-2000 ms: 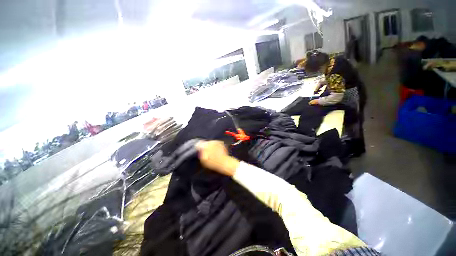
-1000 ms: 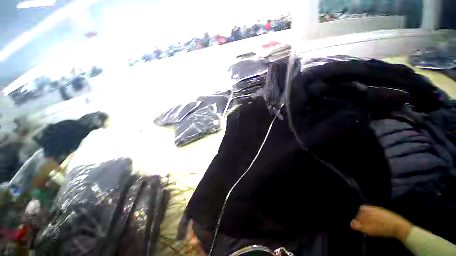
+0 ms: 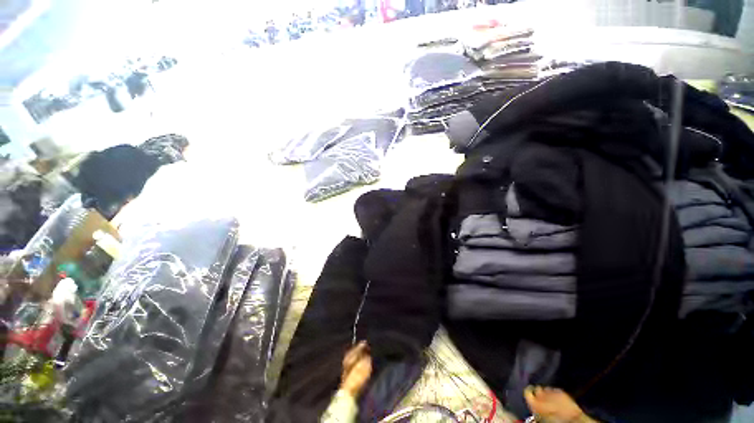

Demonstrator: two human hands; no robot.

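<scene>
A black jacket point(image 3: 397, 273) lies bunched before me, with a thin pale line near its left edge. My left hand point(image 3: 355, 372) is at the bottom centre, small and blurred, with its fingers closed on the jacket's near edge. My right hand point(image 3: 552, 405) is at the bottom edge, partly cut off, with its fingers closed at a grey edge point(image 3: 537, 368) of black cloth. A thin orange-red curve point(image 3: 493, 406) shows just left of it; I cannot tell if the hand holds it. Pale table surface shows between my hands.
A large heap of black jackets with grey folded layers point(image 3: 517, 301) fills the right. Polybagged dark garments lie at near left point(image 3: 157, 289) and beyond the jacket point(image 3: 343, 169). A folded stack point(image 3: 442, 83) stands farther back. Small red items point(image 3: 37, 339) are at far left.
The view has shifted. The wide black cloth now lies bunched at left, uncovering grey folded layers and some table. My left hand shows more clearly; my right hand is lower and farther left.
</scene>
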